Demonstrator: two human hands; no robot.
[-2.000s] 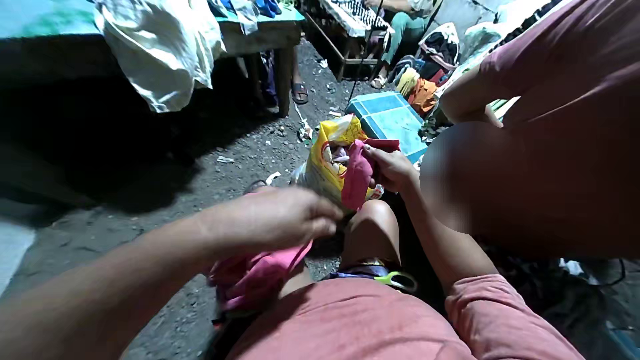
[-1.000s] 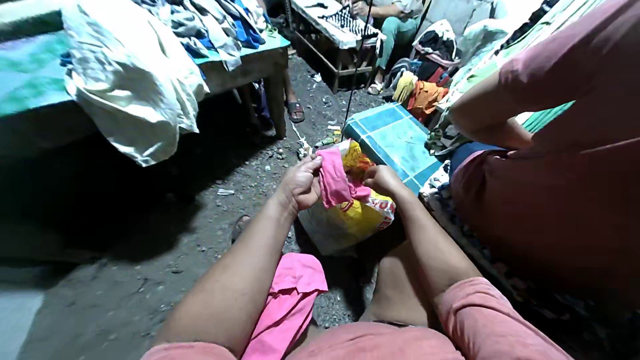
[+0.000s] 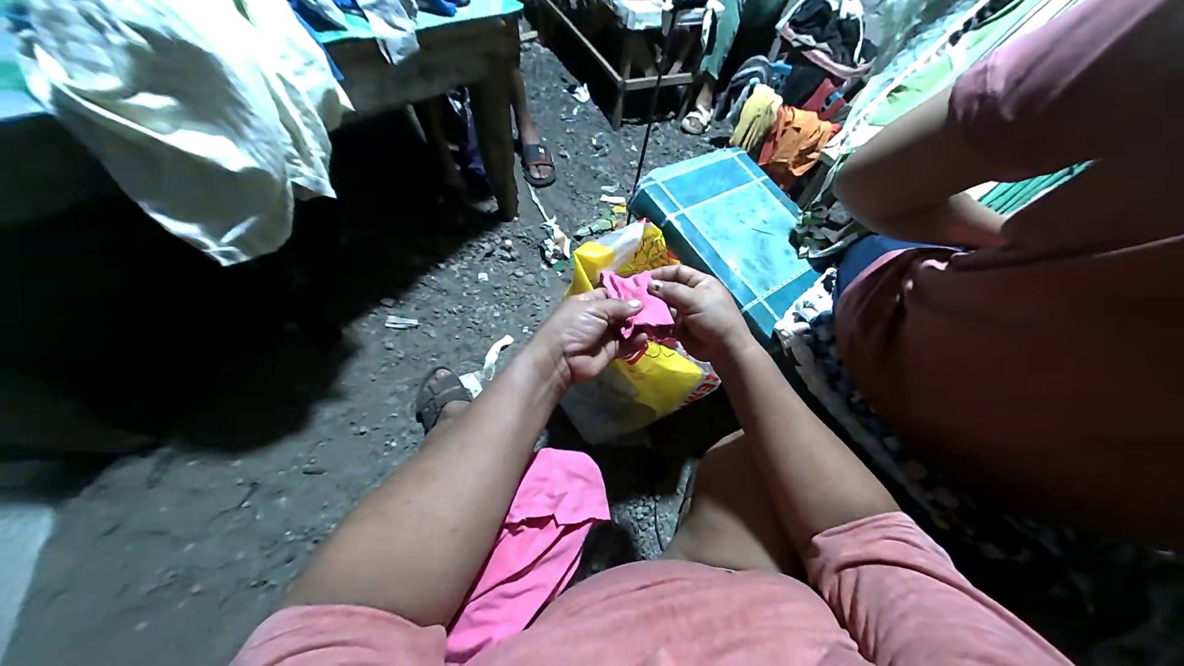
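A small piece of pink fabric (image 3: 640, 303) is stretched between my two hands, above a yellow and white plastic bag (image 3: 652, 379). My left hand (image 3: 587, 335) pinches its left side between thumb and fingers. On the other side my right hand (image 3: 698, 310) grips the right edge with thumb and forefinger. A larger pink cloth (image 3: 546, 527) lies over my left thigh. What the bag holds is hidden behind the hands and the fabric.
A blue tiled-pattern box (image 3: 731, 227) stands just beyond the bag. At upper left, white cloth (image 3: 185, 120) hangs off a wooden table (image 3: 444, 55). A person in a pink shirt (image 3: 1008, 370) sits close on the right. Piled clothes (image 3: 795, 139) lie behind the box.
Two seconds ago my left hand was apart from the pink piece in my right; now both hold pink fabric over the bag. The scissors seen earliest in my lap no longer show.
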